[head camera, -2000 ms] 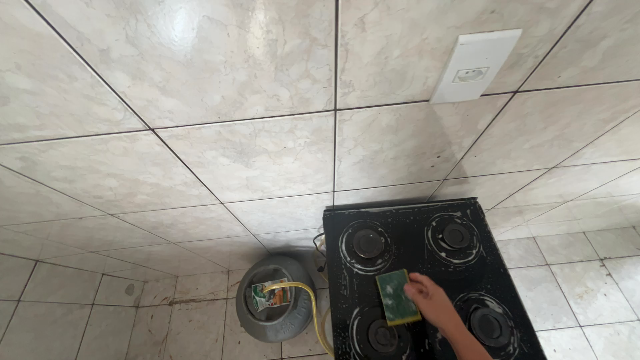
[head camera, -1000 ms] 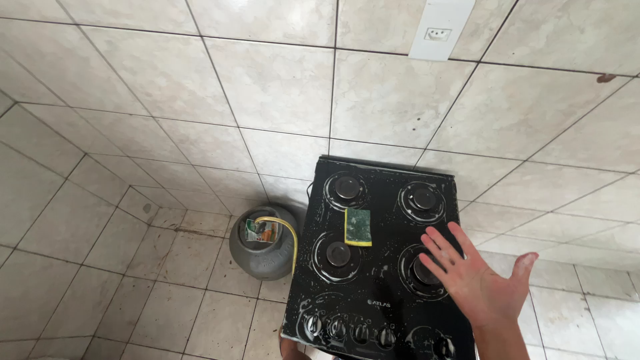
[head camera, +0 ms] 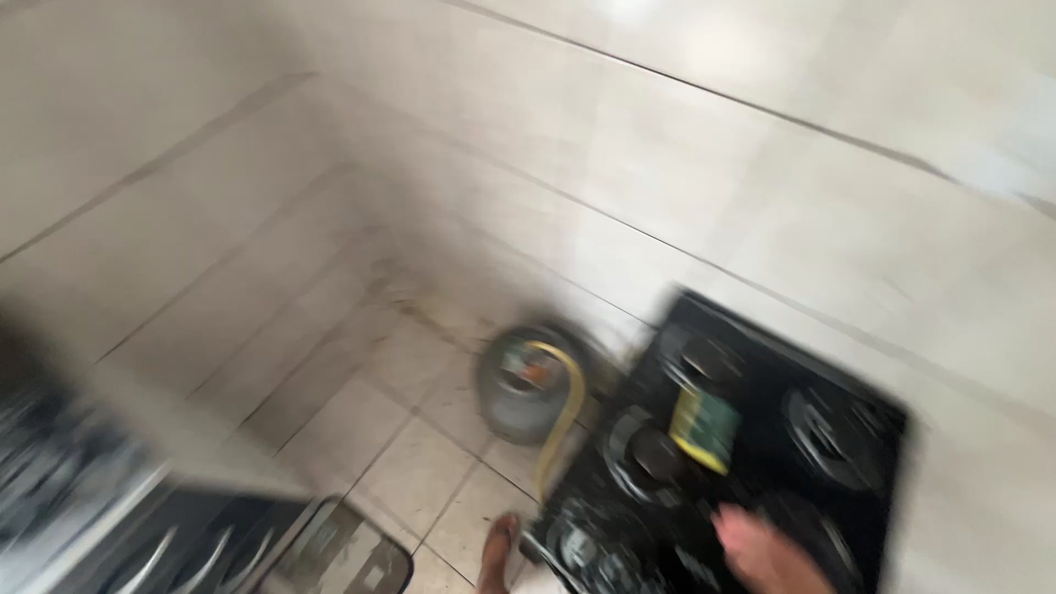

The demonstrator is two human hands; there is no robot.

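Note:
A strongly blurred view shows the black four-burner gas stove point(head camera: 767, 363) at the lower right, with whitish smears on its top. On it, between the left burners, lies a green and yellow scouring sponge point(head camera: 706, 427). My right hand point(head camera: 763, 544) is over the front part of the stovetop, below the sponge and apart from it; its fingers are too blurred to read. My left hand is out of view.
Left of the stove a grey gas cylinder point(head camera: 516, 408) with a yellow hose point(head camera: 571, 396) stands on the tiled floor. A foot point(head camera: 497, 549) is beside the stove's front. Blurred dark furniture with metal handles point(head camera: 157, 561) fills the lower left. Tiled walls meet behind.
Two seconds ago my right hand was on the sponge; one second ago it was off it, fingers spread. It is now lower over the stove front. The view has swung left.

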